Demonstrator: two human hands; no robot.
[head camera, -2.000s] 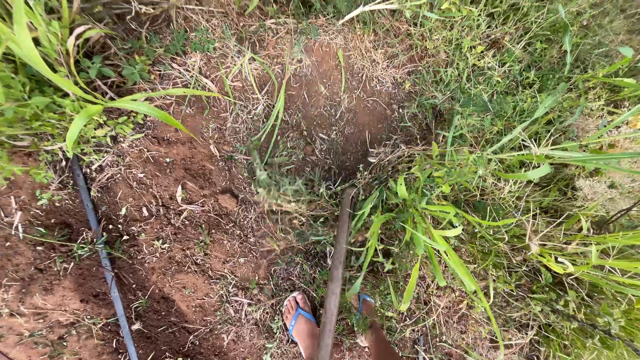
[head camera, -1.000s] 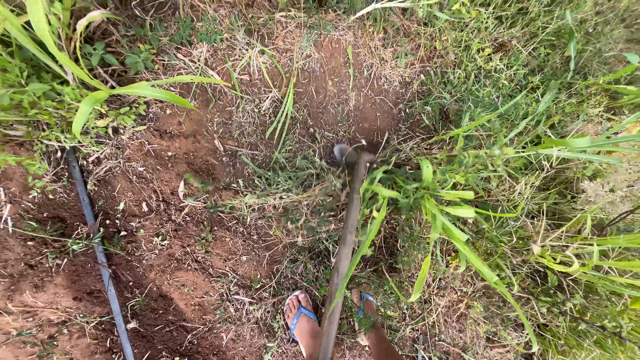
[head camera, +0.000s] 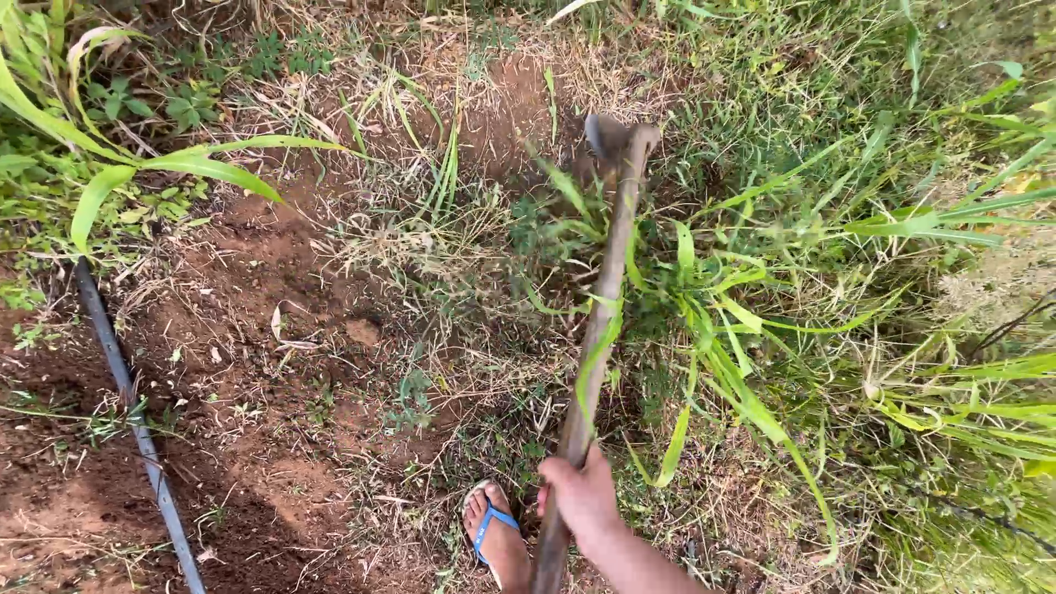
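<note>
My right hand (head camera: 582, 495) is closed around the lower part of a hoe's wooden handle (head camera: 601, 318), at the bottom of the view. The handle slants up and slightly right to the metal hoe head (head camera: 609, 139), which is blurred and hangs over weeds and reddish soil. Green grass blades (head camera: 734, 371) lie beside and across the handle. Cut or loose weeds (head camera: 429, 247) cover the ground left of it. Where my left hand is, the view does not show.
A black drip irrigation pipe (head camera: 136, 412) runs over red soil (head camera: 272, 470) at the left. My foot in a blue-strapped flip-flop (head camera: 495, 528) stands left of the handle. Dense grass (head camera: 949, 396) grows at the right, and leafy plants (head camera: 157, 107) at the upper left.
My right hand has come into view on the handle. The hoe head has moved up and to the right. The second foot, seen earlier right of the handle, no longer shows.
</note>
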